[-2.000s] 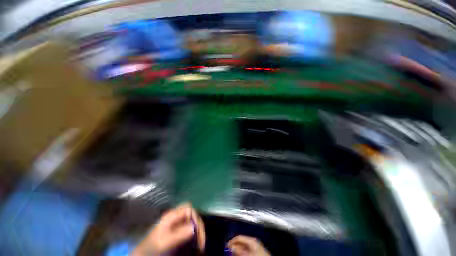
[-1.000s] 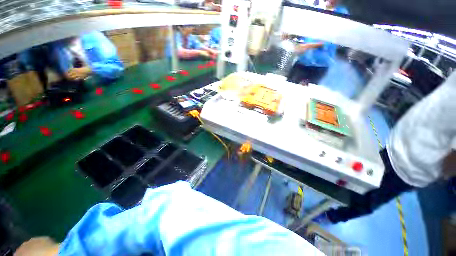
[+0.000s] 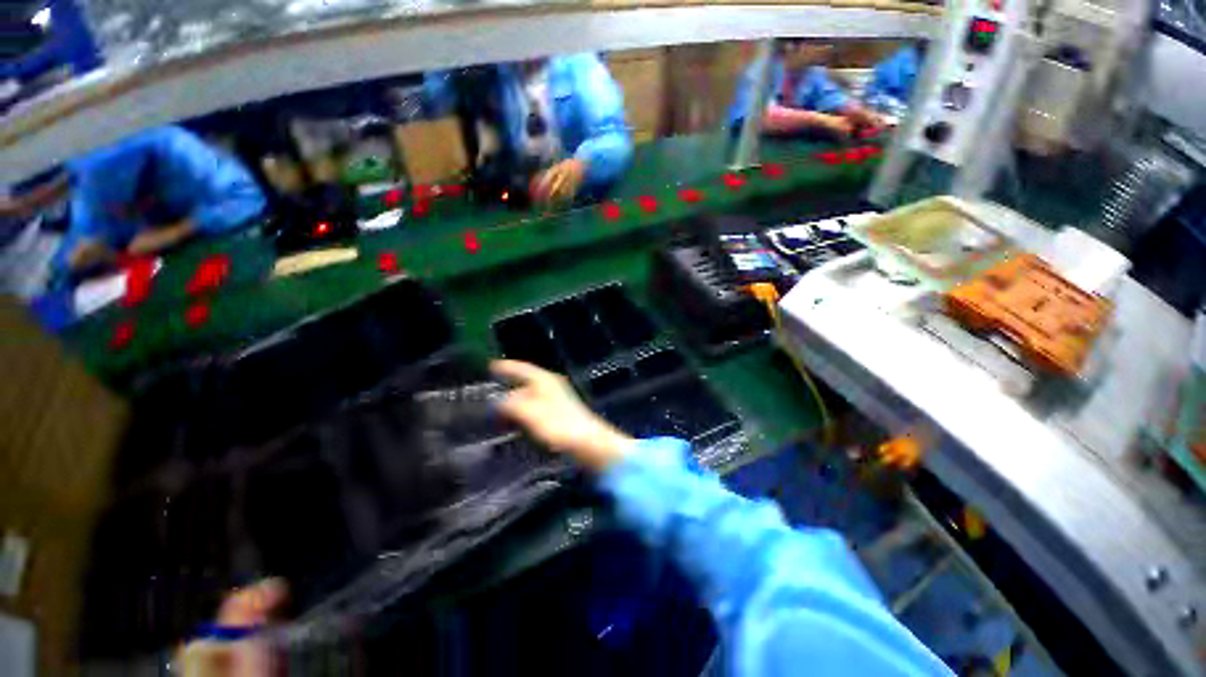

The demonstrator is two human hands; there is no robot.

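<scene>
A large dark blister tray with clear shiny edges fills the left of the view, blurred and slightly tilted. My right hand is at its right edge, fingers on the rim, with the blue sleeve reaching in from the lower right. My left hand is at its near left edge, blurred and partly cut off by the picture's bottom; its fingers seem to hold the rim. A second blister tray with dark pockets lies on the green bench just beyond my right hand, partly hidden by it.
A cardboard carton stands at far left. A black box sits right of the second tray. The white press with an orange fixture plate is at right. Red parts line the far green strip, where people in blue work.
The view has swung back left from the press. My right hand now reaches to the large tray's right edge; my left hand has come to its near edge. The tray fills the left side.
</scene>
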